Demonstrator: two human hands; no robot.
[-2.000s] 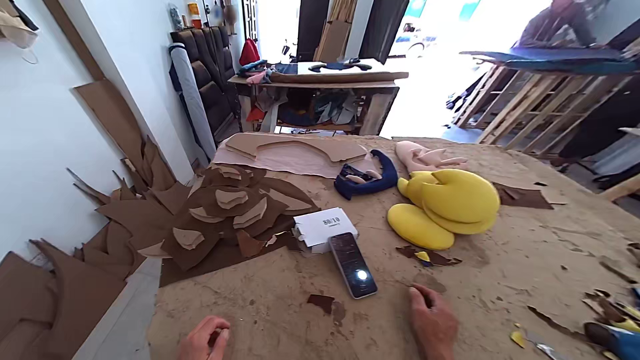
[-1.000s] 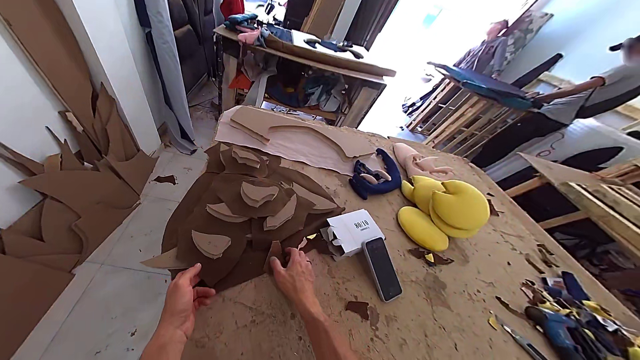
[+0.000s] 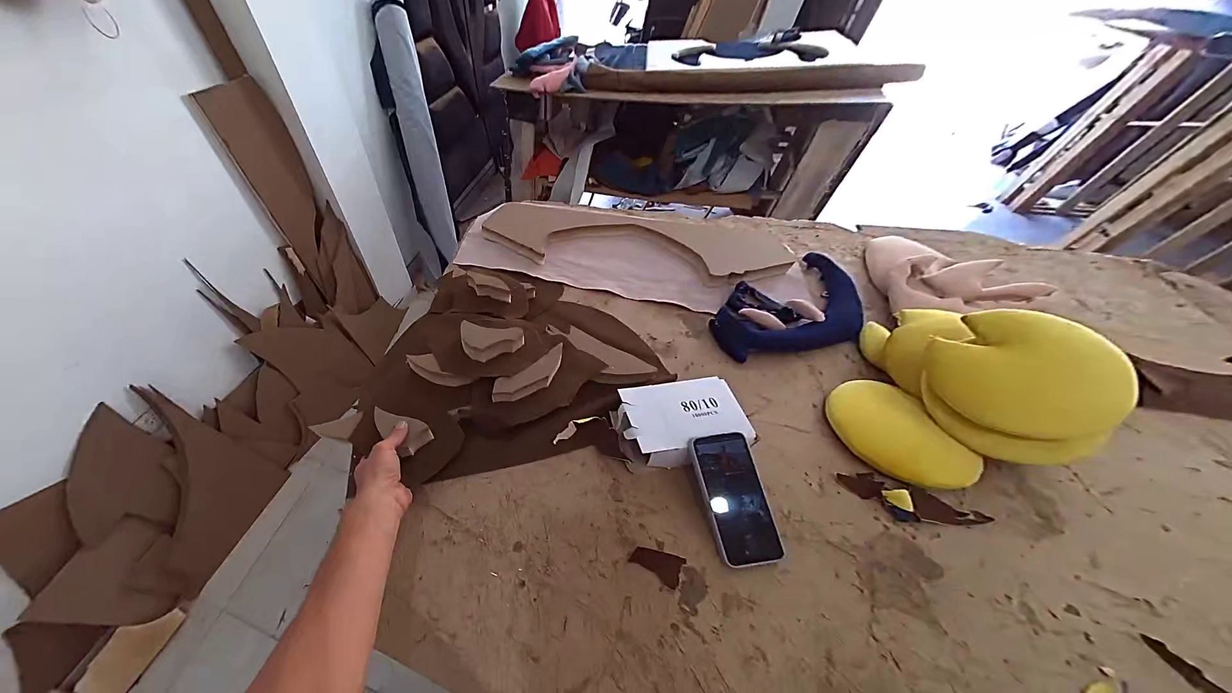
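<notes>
My left hand (image 3: 382, 476) reaches to the near left corner of the pile, its thumb on a small beige foam piece (image 3: 414, 435) that lies on brown sheet material (image 3: 510, 448); whether the fingers below grip the sheet is hidden. Several more curved foam pieces, one of them a crescent (image 3: 491, 339), rest on the layered brown cut shapes. My right hand is out of view. Right of the pile, a white cardboard box (image 3: 685, 416) touches the top of a smartphone (image 3: 739, 500) lying screen up.
Yellow padded shapes (image 3: 1030, 385), a navy curved padded piece (image 3: 842, 298) and pale pink pieces (image 3: 905, 274) lie on the worktable (image 3: 577, 597). A long foam cutout (image 3: 664, 231) is at its far edge. Brown offcuts (image 3: 125, 481) lean on the left wall. Another table (image 3: 770, 87) stands behind.
Both hands were at the near edge of the brown pile one second ago; now my left hand is at the corner foam piece and my right hand has left the view.
</notes>
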